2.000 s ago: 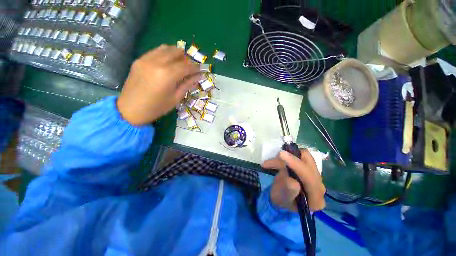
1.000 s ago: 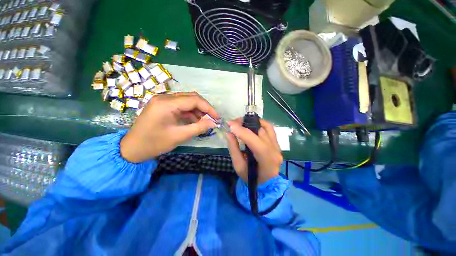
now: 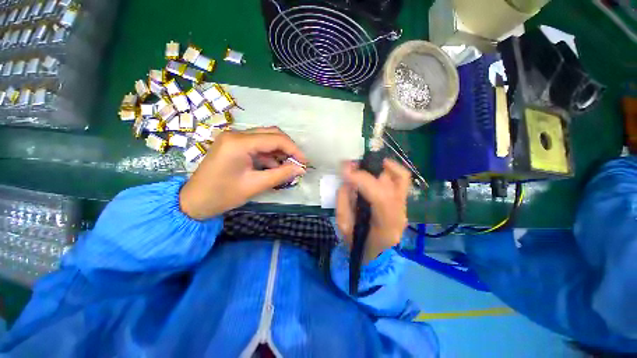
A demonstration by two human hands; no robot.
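Note:
My left hand pinches a small silver-white battery cell at its fingertips, over the front of the pale work mat. A dark edge, perhaps of a round circuit board, shows just under the fingertips; most of it is hidden. My right hand, slightly blurred, is closed around the black handle of the soldering iron. The iron's barrel points up towards the tip cleaner pot; its tip is blurred at the pot's left side. A loose pile of battery cells lies at the mat's left.
The fume fan stands behind the mat. Tweezers lie right of it, before the blue soldering station and sponge stand. A filled blister tray is at upper left. Another person's blue sleeve is at right.
My left hand has come from the cell pile to the mat's front and holds a cell. My right hand has moved away from my left fingertips, swinging the iron to the pot.

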